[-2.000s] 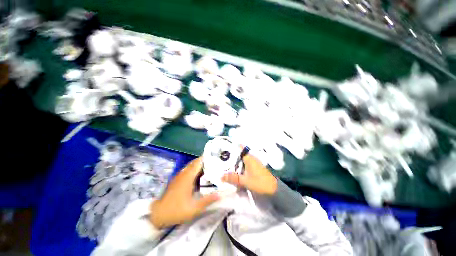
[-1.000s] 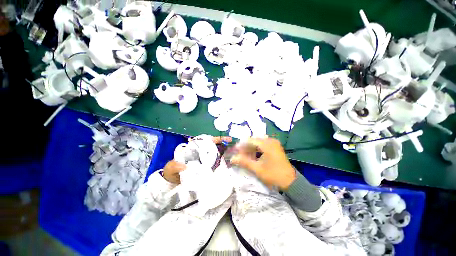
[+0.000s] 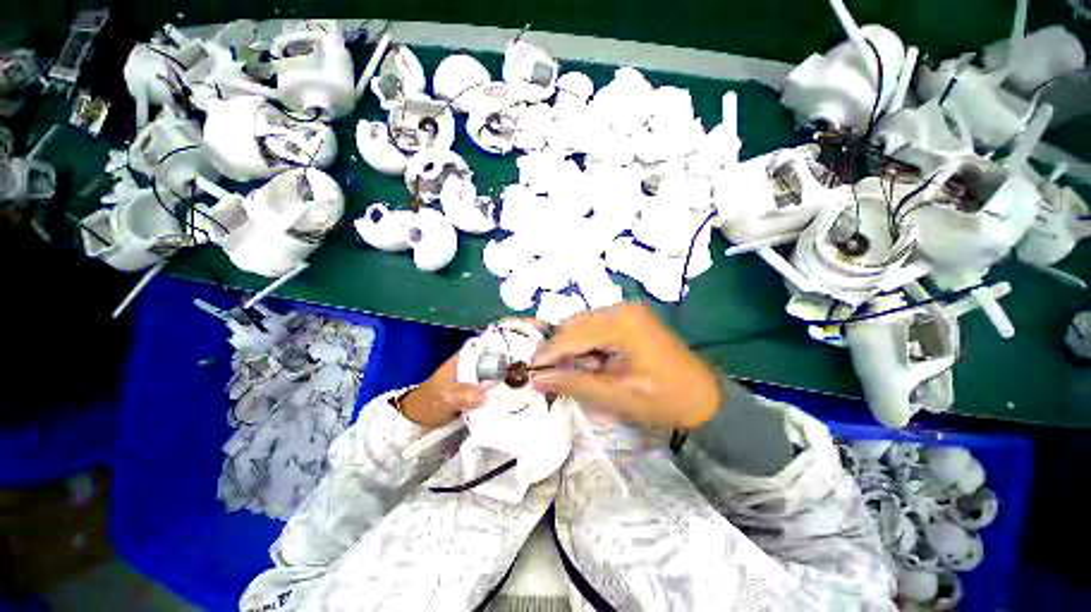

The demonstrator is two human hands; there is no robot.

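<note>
A white camera body [image 3: 517, 436] is at my lap, its open cavity facing up, with a small dark round part and a grey spot inside. A white antenna stick and a black cord show at its lower left. My left hand [image 3: 443, 392] holds the body at its left side, fingers partly hidden by it. My right hand [image 3: 640, 365] is over the body's right side, pinching a thin dark item, tool or wire, I cannot tell which, whose tip is at the dark round part.
A bright heap of white covers [image 3: 598, 191] and ball housings [image 3: 431, 179] lie on the green bench [image 3: 395, 293]. Camera bodies with antennas cluster left [image 3: 287, 221] and right [image 3: 855, 239]. Blue bins stand below left [image 3: 168, 418] and right [image 3: 1005, 478], holding white parts.
The body has come upright with its cavity facing me. My right hand has moved from beside it to over the cavity. The view has shifted slightly.
</note>
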